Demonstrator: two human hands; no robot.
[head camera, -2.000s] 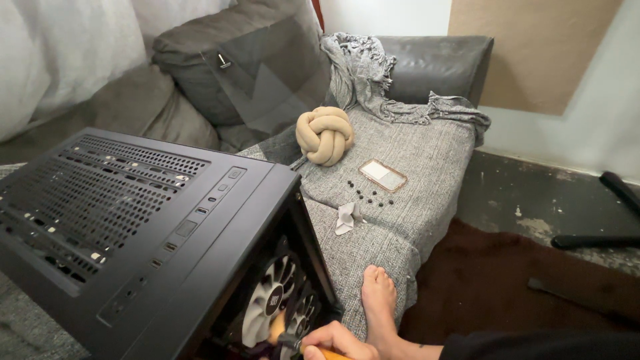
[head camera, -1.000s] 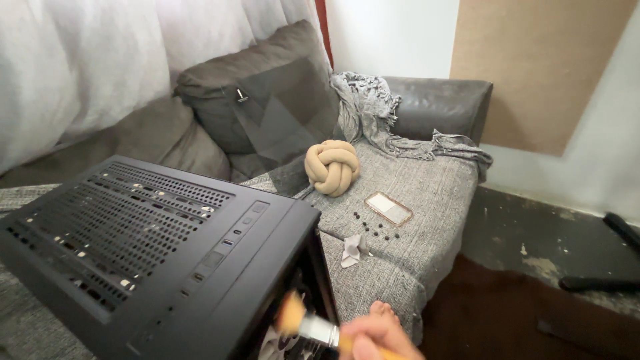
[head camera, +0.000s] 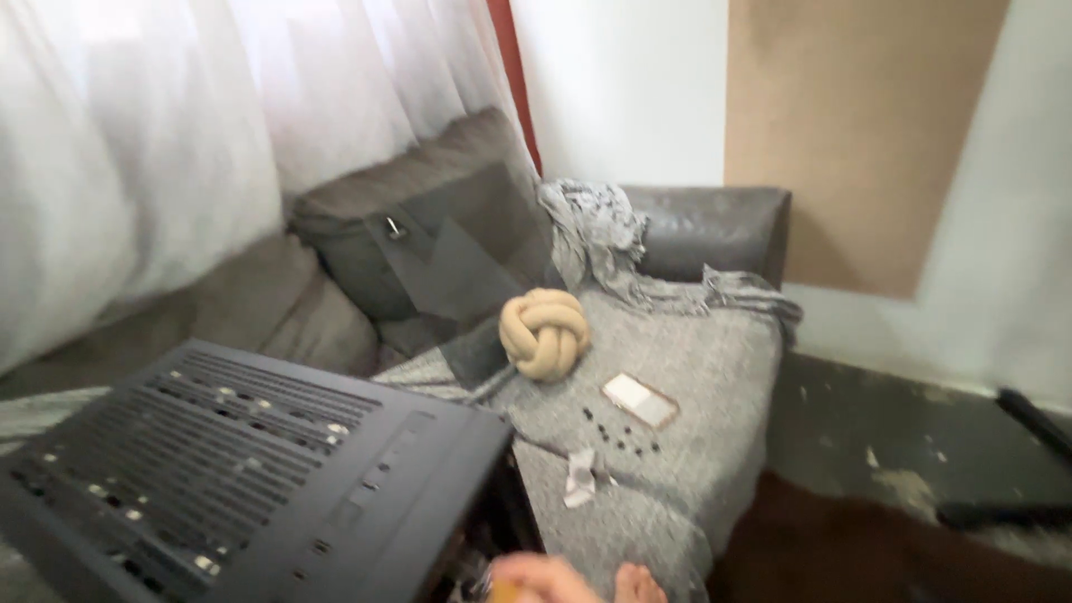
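A black desktop computer case (head camera: 335, 469) with a perforated top panel fills the lower left. Its open side faces right, and the inside is dark and blurred. At the bottom edge, beside that opening, my right hand (head camera: 540, 578) is closed around a brush's yellow handle (head camera: 505, 591); the bristles are hidden. My left hand does not show. Several small dark screws (head camera: 628, 431) lie scattered on the grey sofa cover beside a white rectangular item with a brown border (head camera: 641, 400). A crumpled pale scrap (head camera: 580, 477) lies closer to the case.
A beige knot cushion (head camera: 545, 335) sits mid-sofa. A dark translucent panel (head camera: 461, 260) leans on the back cushion. A grey throw (head camera: 599, 234) hangs by the armrest (head camera: 712, 226). My bare foot (head camera: 638, 584) is at the sofa's front, near a brown rug (head camera: 871, 544).
The brush came up out of the case opening by one second ago, its bristles in sight; now my right hand is lower in view and the bristles are hidden. The view has tilted up.
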